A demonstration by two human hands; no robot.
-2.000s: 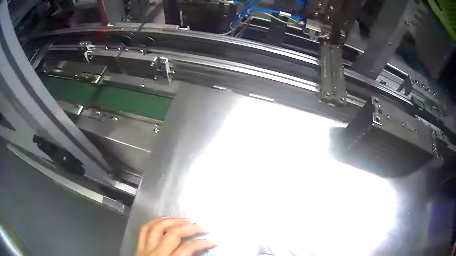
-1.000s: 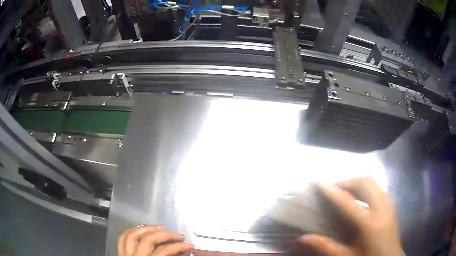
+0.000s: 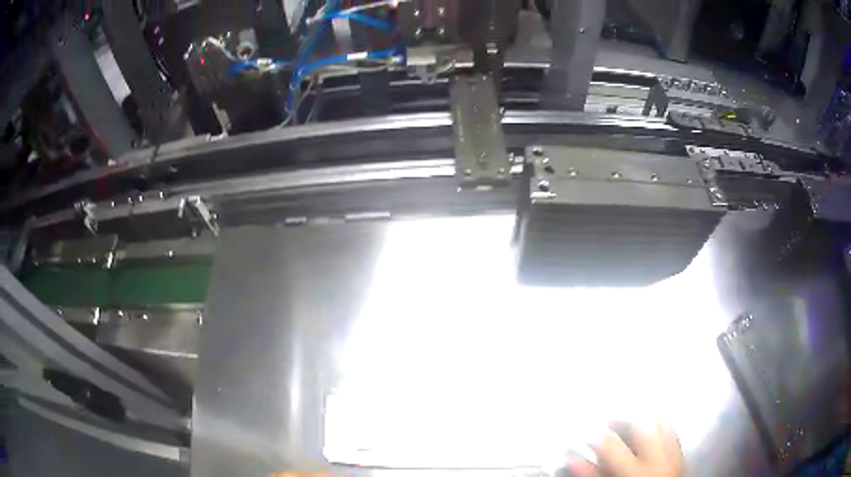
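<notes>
My right hand (image 3: pixel 634 452) is at the bottom edge, partly cut off and washed out by glare; its fingers point up and left, and what they hold cannot be told. Only a sliver of my left hand (image 3: pixel 297 473) shows at the bottom edge. A flat plate (image 3: pixel 328 438) lies between them; its left and lower edges show as thin dark lines and the rest is lost in white glare. The stack of fixture plates (image 3: pixel 616 233), a dark layered block with screws on top, stands at the back of the steel bench (image 3: pixel 247 373).
The parts tray's dark rim (image 3: pixel 746 382) shows at right. The linear rail (image 3: pixel 345 172) runs behind the bench, with a metal block (image 3: pixel 481 135) across it. A green conveyor belt (image 3: pixel 159 282) is at left. Blue tubing (image 3: pixel 303 70) hangs above.
The view has turned right, bringing the tray edge in. My right hand has come in from below and is now lower than one second ago. My left hand has almost left the picture.
</notes>
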